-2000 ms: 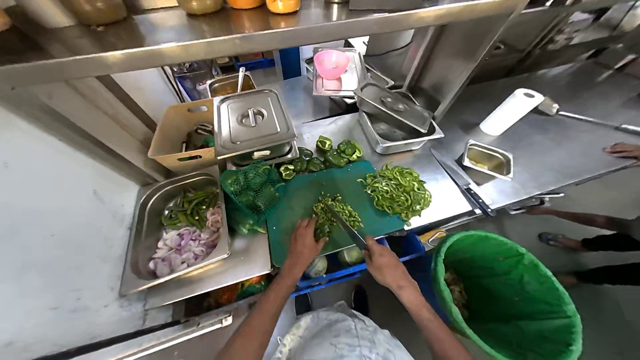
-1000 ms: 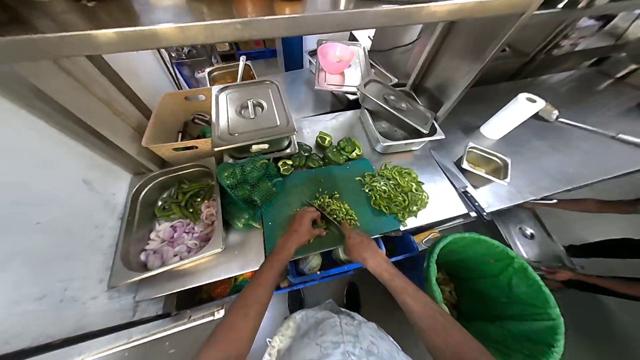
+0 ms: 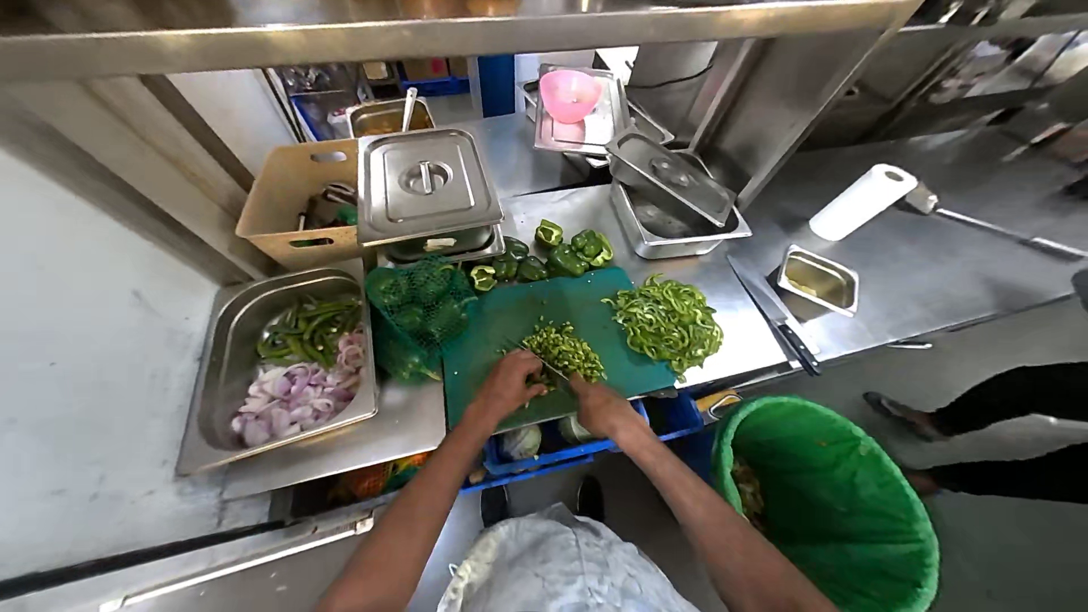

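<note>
A green cutting board [image 3: 484, 331] lies at the counter's front edge, with finely chopped green pepper [image 3: 568, 350] heaped on it. My right hand [image 3: 602, 408] is closed round the handle of a kitchen knife [image 3: 548, 364], whose blade points up and left across the board. Beside the blade's tip, my left hand [image 3: 512, 381] rests on the board with bent fingers; whether they hold any pepper is hidden. Sliced green pepper strips [image 3: 667, 323] are piled at the board's right edge. Cut green bell peppers [image 3: 565, 259] stand behind it, and a green mesh bag of vegetables [image 3: 421, 310] lies at its left.
A steel pan [image 3: 200, 416] of sliced onions and green chillies is at left. Behind are a lidded steel container [image 3: 429, 183] and a cardboard box [image 3: 268, 204]. Another knife [image 3: 773, 310] lies right. Below stands a green-lined bin [image 3: 884, 510]; a person's legs [image 3: 1011, 416] are beyond it.
The knife, held upright across the chopped pepper two seconds ago, now lies lower and slants further left, near my left hand. The other person's arms, seen at the right one second ago, have left the view.
</note>
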